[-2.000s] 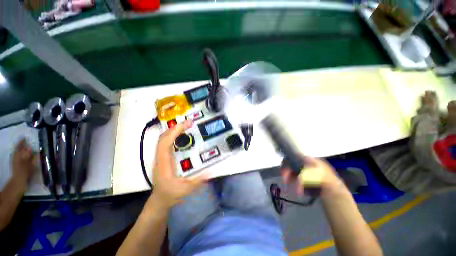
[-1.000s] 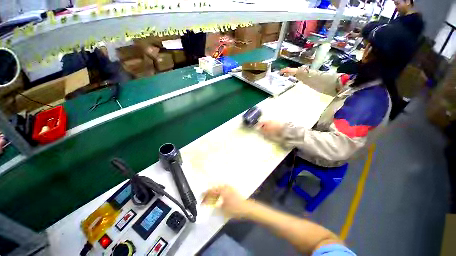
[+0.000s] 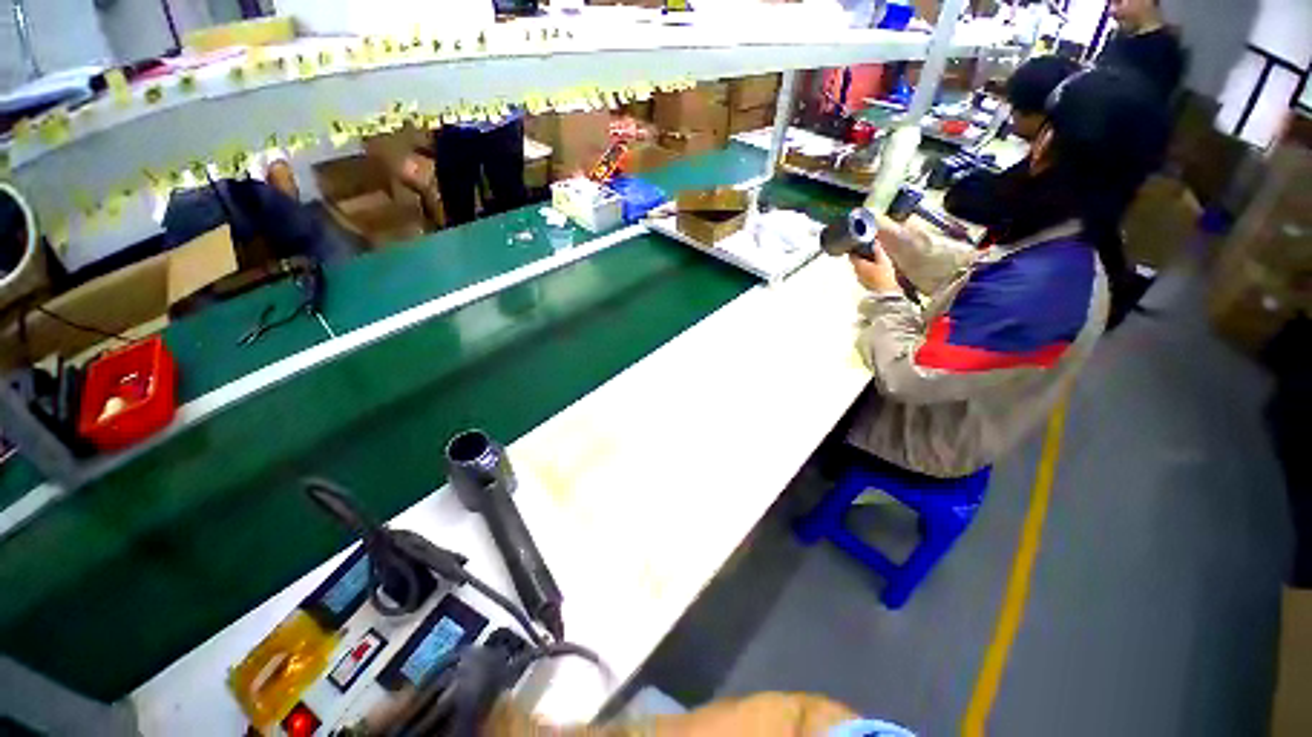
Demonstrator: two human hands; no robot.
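Note:
The white test box [image 3: 345,694] is at the bottom left, partly cut off, with an amber patch [image 3: 281,665], a lit red switch [image 3: 299,720] and a meter display [image 3: 432,648]. Black cord loops [image 3: 399,569] stand on it. A dark hair dryer [image 3: 507,533] lies on the bench beside the box, head away from me. My right hand [image 3: 525,711] is blurred and cut off at the bottom edge, at a dark, cord-like bundle [image 3: 463,694] over the box's front; its grip is unclear. My left hand is not in view.
A green conveyor [image 3: 389,418] runs behind the white bench [image 3: 691,432]. A red bin [image 3: 127,392] stands at the left. To the right, a person [image 3: 993,324] on a blue stool [image 3: 899,530] holds a dryer [image 3: 849,231]. A shelf rail [image 3: 432,72] crosses above.
My right hand has moved left from the bench to the box's front, where a dark bundle now shows. My left hand has left the view. The seated person's dryer is now raised and farther off.

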